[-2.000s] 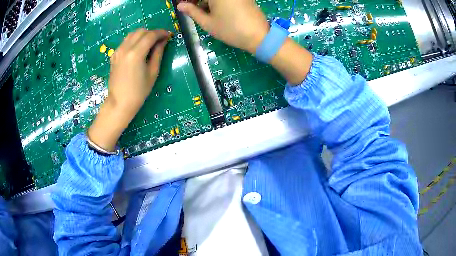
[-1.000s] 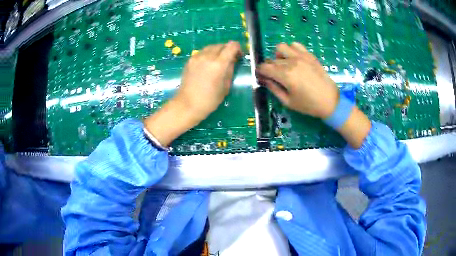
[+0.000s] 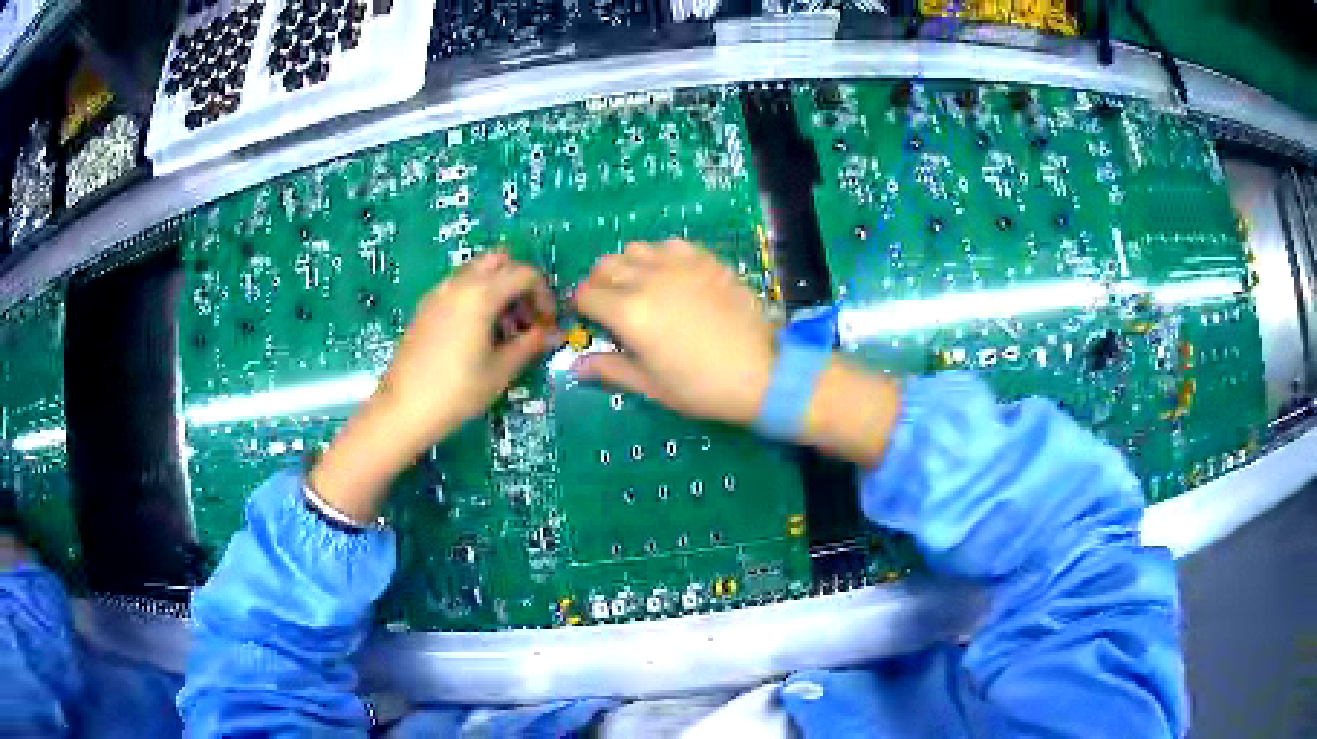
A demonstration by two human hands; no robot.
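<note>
A large green printed circuit board [image 3: 657, 541] lies in front of me, with small parts and white markings. A yellow capacitor [image 3: 579, 338] shows at the middle of this board, between my hands. My left hand [image 3: 470, 347] is over the board just left of it, fingers curled. My right hand [image 3: 686, 329], with a light blue wrist strap [image 3: 797, 378], is just right of it, fingers bent towards it. The fingertips are blurred, so I cannot tell whether either hand grips a part. More yellow parts [image 3: 727, 588] stand near the board's front edge.
A second green board [image 3: 997, 260] lies to the right, across a dark gap [image 3: 787, 188]. Silver rails run along the front [image 3: 679, 647] and back [image 3: 607, 90]. Behind are a white tray with dark round parts [image 3: 412, 72] and a bin of yellow parts [image 3: 1011, 15]. A blue sleeve shows at far left [image 3: 36, 621].
My view has shifted, and the tray and bins behind the rail now show. Both hands have moved left, away from the gap between the boards, and have come together over the left board.
</note>
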